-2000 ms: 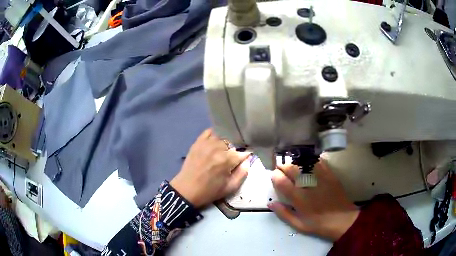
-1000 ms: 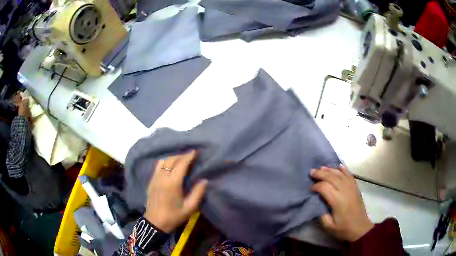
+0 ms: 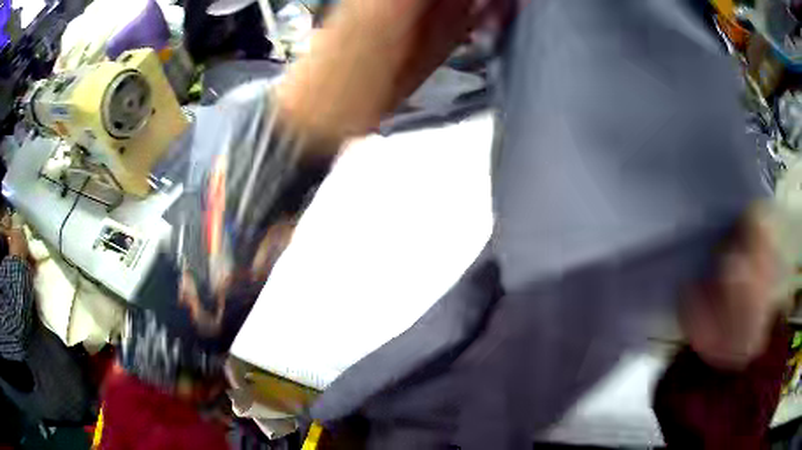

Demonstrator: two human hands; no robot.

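A large grey-blue garment panel (image 3: 563, 352) is held up in front of me, blurred, and hangs past the table's front edge. A paler, squarish grey-blue area (image 3: 616, 167) shows at its upper part. My right hand (image 3: 737, 303) is blurred at the right edge of the cloth and grips it. My left hand (image 3: 396, 53) is raised at the top centre, blurred and partly cut off by the frame's top edge. Its fingers are near the cloth's upper left edge, but their grip cannot be made out.
The white table (image 3: 396, 228) shows between my left arm and the panel. A yellowish-beige second machine (image 3: 119, 110) stands at the left. More dark grey cloth (image 3: 448, 88) lies at the table's far side. A person's checked sleeve (image 3: 13, 303) shows at the far left.
The panel has gone from lying on the table to being lifted up at the right. My left hand has moved up and away; my right hand has moved right. The cream-white machine head is no longer visible.
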